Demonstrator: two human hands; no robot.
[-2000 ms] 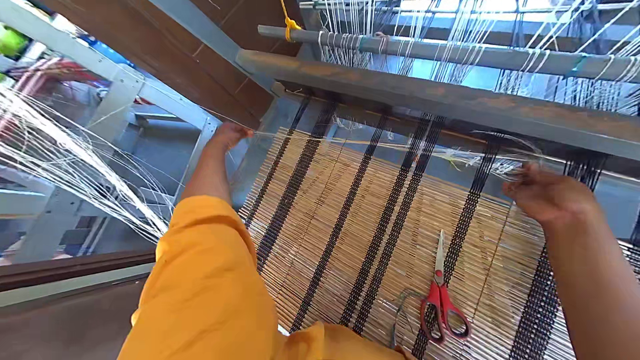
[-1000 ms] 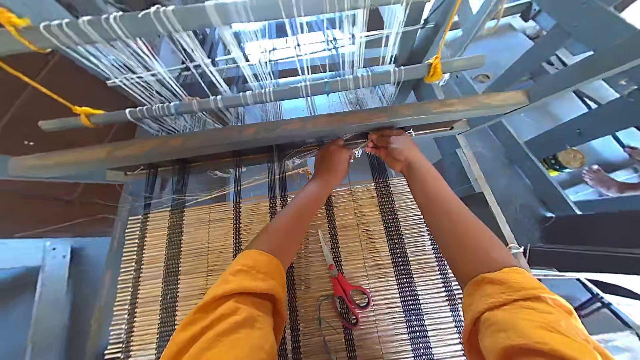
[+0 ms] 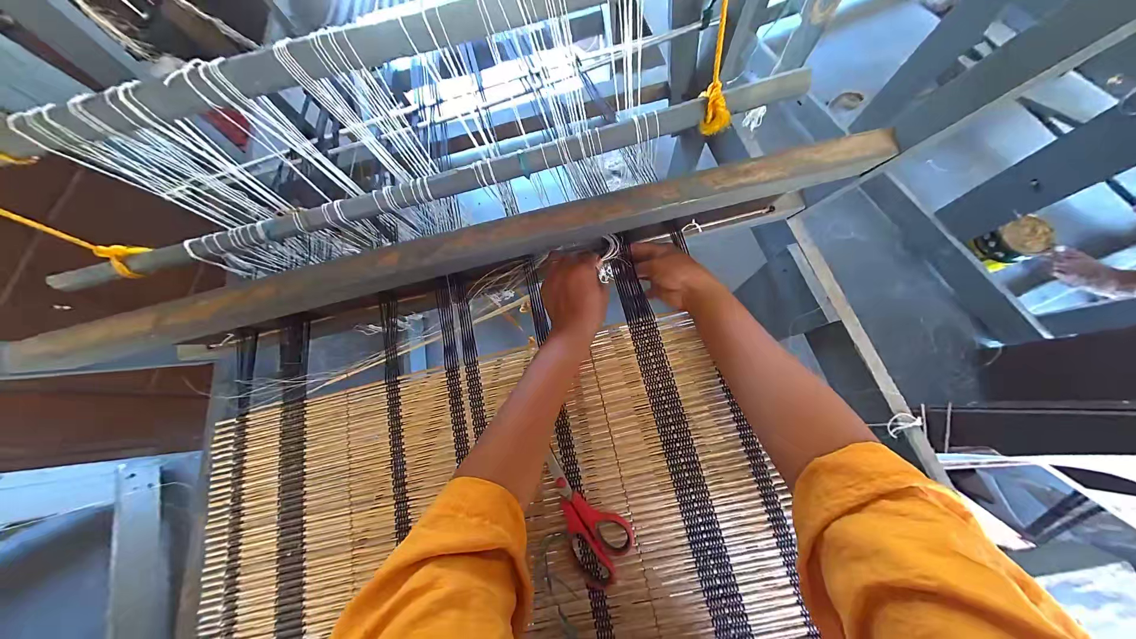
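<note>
My left hand (image 3: 573, 293) is at the wooden beater bar (image 3: 461, 240) of a handloom, its fingers partly hidden under the bar, near a small bunch of white threads (image 3: 607, 260). Just right of it, my right hand (image 3: 667, 273) has its fingers at a band of black warp threads (image 3: 628, 282). What either hand grips is too small to tell. Pale loose fibres (image 3: 390, 357) run leftward from near my left hand across the warp. Below lies the woven mat (image 3: 355, 479) of straw-coloured strips with black warp bands. Red-handled scissors (image 3: 587, 532) rest on it, beside a dark cord (image 3: 555, 586).
Heddle rods (image 3: 444, 185) with white string loops cross above the bar, tied with yellow cords (image 3: 715, 106). Grey loom frame beams (image 3: 1047, 169) stand at the right. Another person's hand (image 3: 1087, 271) is at far right near a round container (image 3: 1025, 238).
Two seconds ago my hands were far apart, with pale strands stretched between them across the warp. Now they are close together at the beater bar. The view has shifted and turned.
</note>
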